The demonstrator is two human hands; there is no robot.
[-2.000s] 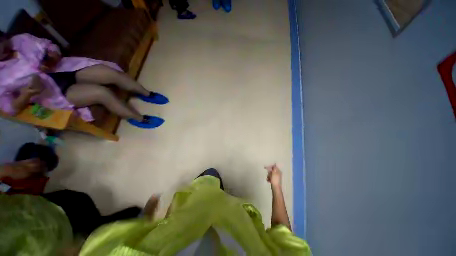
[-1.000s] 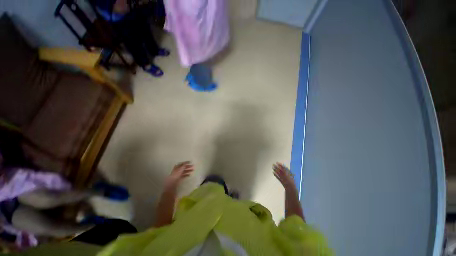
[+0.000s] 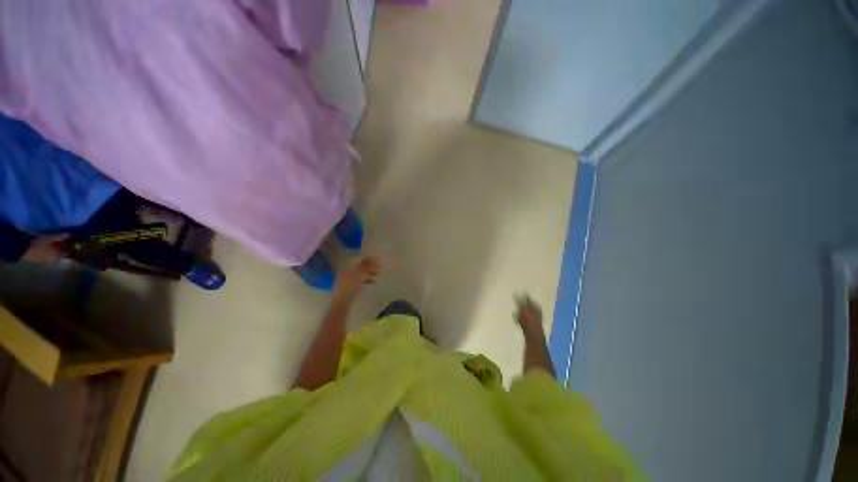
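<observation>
My left hand [image 3: 356, 275] hangs in front of me at the centre left, bare and holding nothing, with its fingers loosely bent. My right hand [image 3: 528, 313] hangs at the centre right near the blue skirting; it is bare, a little blurred, and nothing shows in it. My yellow-green smock [image 3: 405, 377] fills the bottom of the picture. The dark tip of my shoe [image 3: 400, 309] shows below it on the beige floor [image 3: 442, 207].
A person in a pink smock [image 3: 216, 122] with blue shoe covers stands close at the left. Behind, a person in blue and dark clothes [image 3: 132, 231] sits. A wooden bench [image 3: 118, 362] is at the lower left. A grey-blue wall [image 3: 696, 311] runs along the right; a light panel [image 3: 574, 66] stands ahead.
The view has moved forward along the wall. The pink-smocked person is now much nearer at the left, and the bench has slid towards the lower left. My left hand is higher in the picture.
</observation>
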